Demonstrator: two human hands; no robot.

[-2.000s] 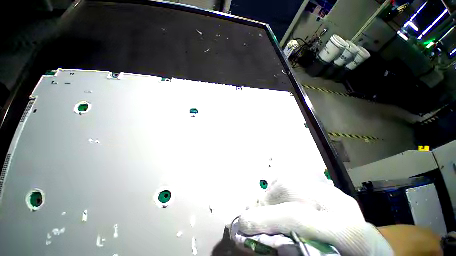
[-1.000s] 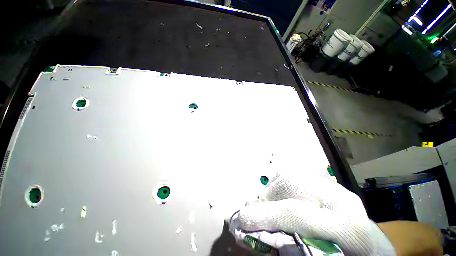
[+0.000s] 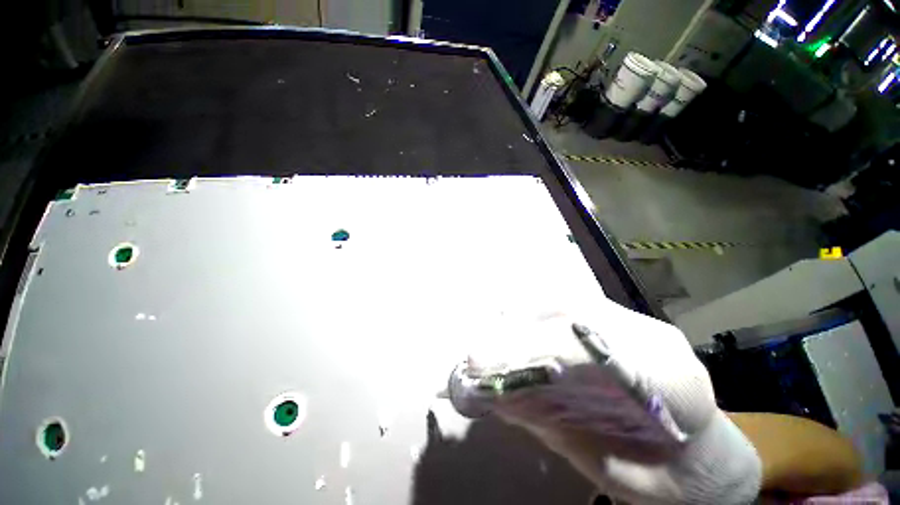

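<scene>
A large white-faced panel (image 3: 227, 306) lies on a black-topped table (image 3: 247, 108). It has green-ringed holes, green bits along its far edge and small raised white dabs near the front. My right hand (image 3: 641, 395), in a white knitted glove, holds a crumpled white squeeze tube (image 3: 572, 395) with green and purple print. The tube's narrow end points left, low over the right part of the panel; I cannot tell if it touches. The hand hides part of the panel's right side. My left hand is not in view.
The table has a raised metal rim, with light crumbs on its black top. Beyond it, right, stand several white buckets (image 3: 632, 79) and yellow-black floor tape (image 3: 681, 245). A second white panel (image 3: 844, 390) lies in dark equipment at the right edge.
My right hand has turned with the tube, showing more of its purple print, and has risen in the picture. The view has shifted, so the panel sits lower and further left.
</scene>
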